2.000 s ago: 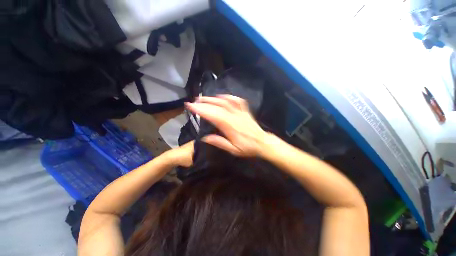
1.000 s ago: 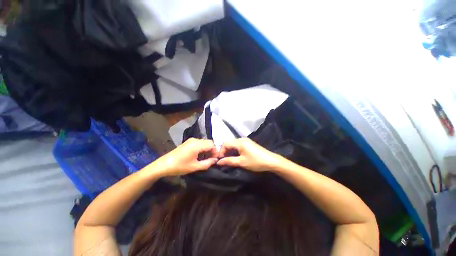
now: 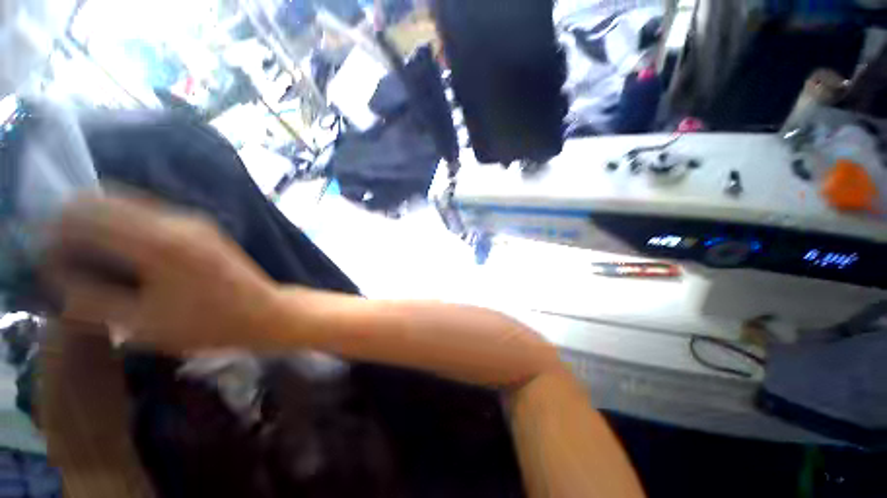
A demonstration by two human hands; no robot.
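The black garment piece (image 3: pixel 185 165) is spread at the left, behind and beside my hands. A whitish, blurred panel (image 3: pixel 58 160) shows at its far left. My right hand (image 3: pixel 146 272) is strongly blurred at the left. Its fingers curl round dark cloth, seemingly part of the garment. My left forearm rises at the left edge. My left hand is mostly hidden behind my right hand and blurred, so its grip cannot be told. Pale bunched cloth (image 3: pixel 233 374) lies below my right wrist.
The sewing machine head (image 3: pixel 574 229) with a lit display stands at the right. Red-handled snips (image 3: pixel 637 269) lie on the white table (image 3: pixel 622 336). A dark grey piece (image 3: pixel 827 374) and an orange object (image 3: pixel 849 185) are at the right. Dark cloth (image 3: pixel 501 78) stands beyond the machine.
The view has swung right and up, bringing the machine into sight. My hands have gone from together on the black-and-white cloth to the left side, my right in front of my left.
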